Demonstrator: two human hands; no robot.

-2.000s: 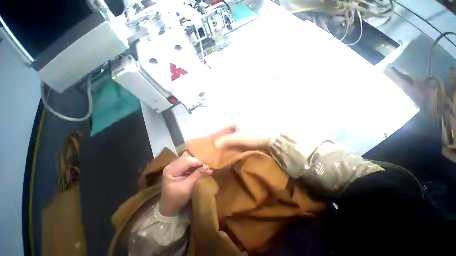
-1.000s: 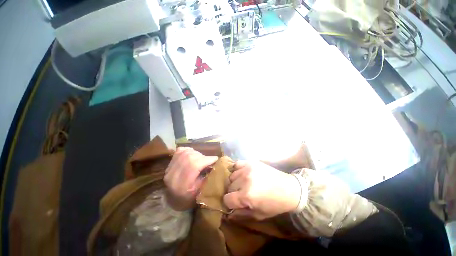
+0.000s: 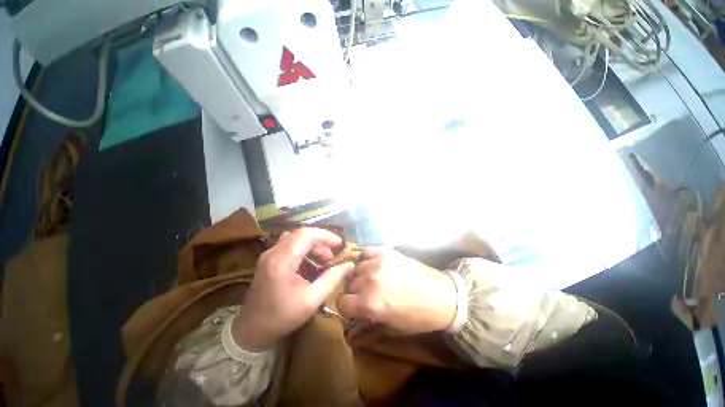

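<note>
A brown bag body [image 3: 306, 362] lies in my lap and against the table's front edge. My left hand [image 3: 290, 282] and my right hand [image 3: 397, 292] are close together and pinch a folded bag edge [image 3: 342, 258] between their fingertips. A thin pale thread or raw edge shows just below the fingers. The fingers hide most of the fold. The white sewing machine head [image 3: 278, 63] with its red logo stands beyond my hands, and the fabric is not under its needle.
The white table [image 3: 477, 159] is glaringly bright. A teal cloth [image 3: 149, 91] lies left of the machine. Brown bags with straps [image 3: 36, 294] lie at far left, cream bags with cords [image 3: 584, 20] at upper right. More brown material [image 3: 676, 238] is at far right.
Two seconds ago my right hand lay flat on the spread brown panel; now it pinches the fold beside my left hand. Since one second ago, the fold is gathered smaller. The view has shifted closer.
</note>
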